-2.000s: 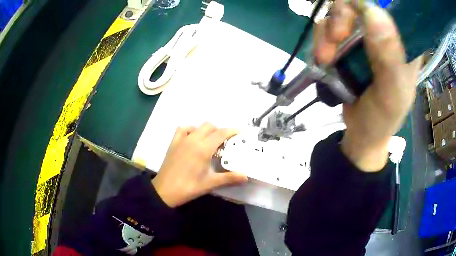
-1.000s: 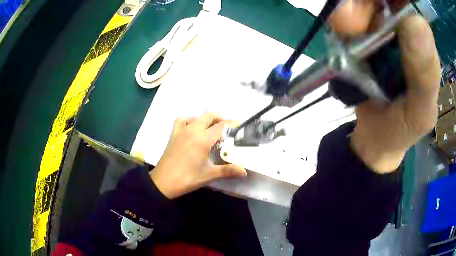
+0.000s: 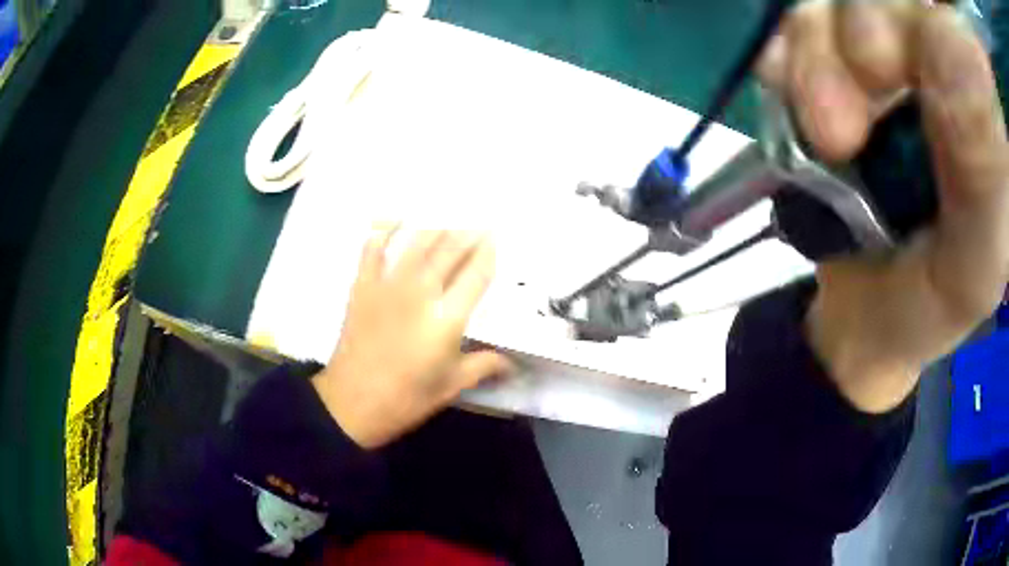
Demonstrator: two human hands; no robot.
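A white power strip (image 3: 653, 359) lies near the front edge of the white mat; small dark holes show, but its outline is washed out. My left hand (image 3: 412, 332) rests over its left part, thumb at the front and fingers spread over the far side, and steadies it. My right hand (image 3: 896, 144) is shut on a dark-gripped screwdriver (image 3: 719, 205) with a metal nose and blue fitting. The nose tip is over the strip, to the right of my left hand; contact cannot be told. The strip's left end is hidden or too bright to see.
A coiled white power cord (image 3: 282, 144) lies at the mat's (image 3: 465, 122) left rim on the green bench (image 3: 205, 238). Yellow-black tape (image 3: 133, 243) edges the dark conveyor at left. A dark hose rises from the blue fitting. Blue bins (image 3: 979, 398) stand at right.
The screwdriver nose has moved off the spot beside my left fingers and is now further right along the strip. My left hand has shifted slightly left, its fingers more spread. The view has shifted too.
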